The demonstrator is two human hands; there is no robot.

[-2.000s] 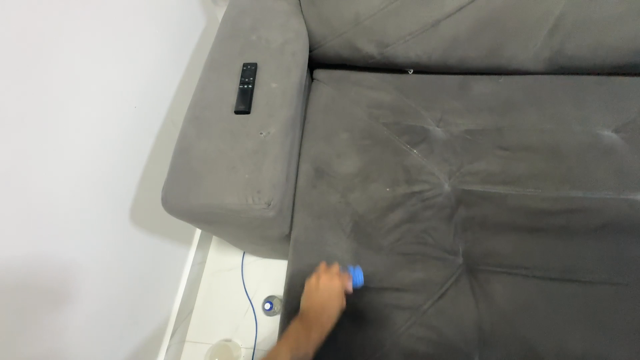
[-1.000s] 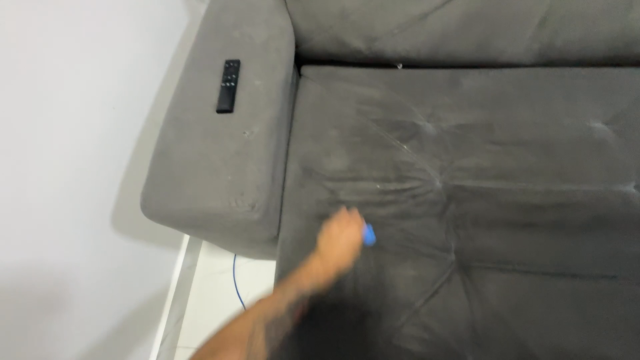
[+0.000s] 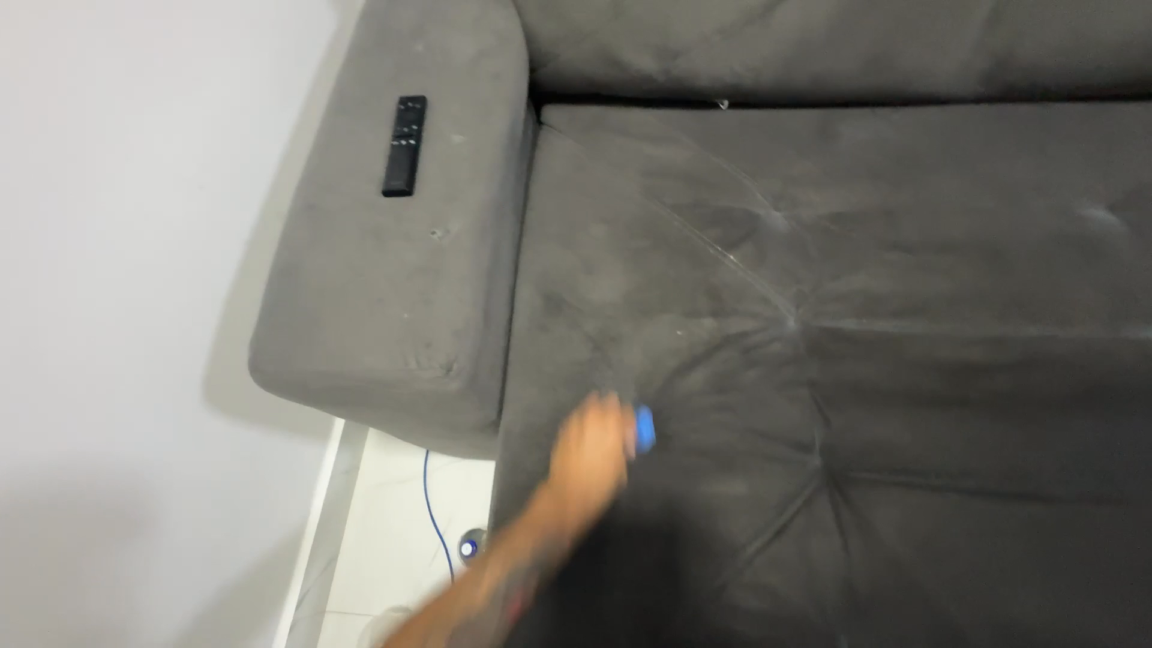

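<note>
My left hand (image 3: 589,445) is on the seat of a dark grey tufted fabric sofa (image 3: 954,396), near its left front part. Its fingers are closed around a small blue object (image 3: 644,429), which shows at the right side of the hand. The hand is blurred and covers most of the object, so its kind cannot be told. Fine creases and light marks run over the seat fabric around the tufts. My right hand is out of view.
A black remote control (image 3: 404,147) lies on the sofa's armrest (image 3: 378,297), beside a white wall (image 3: 135,225). Below the armrest, a blue cable (image 3: 435,513) and a bottle-like thing with a blue ring (image 3: 470,545) are on the pale tiled floor (image 3: 387,504).
Between two seconds and one second ago, my left hand moved up the seat, away from the front edge, with the blue object. It is now slightly back and to the left.
</note>
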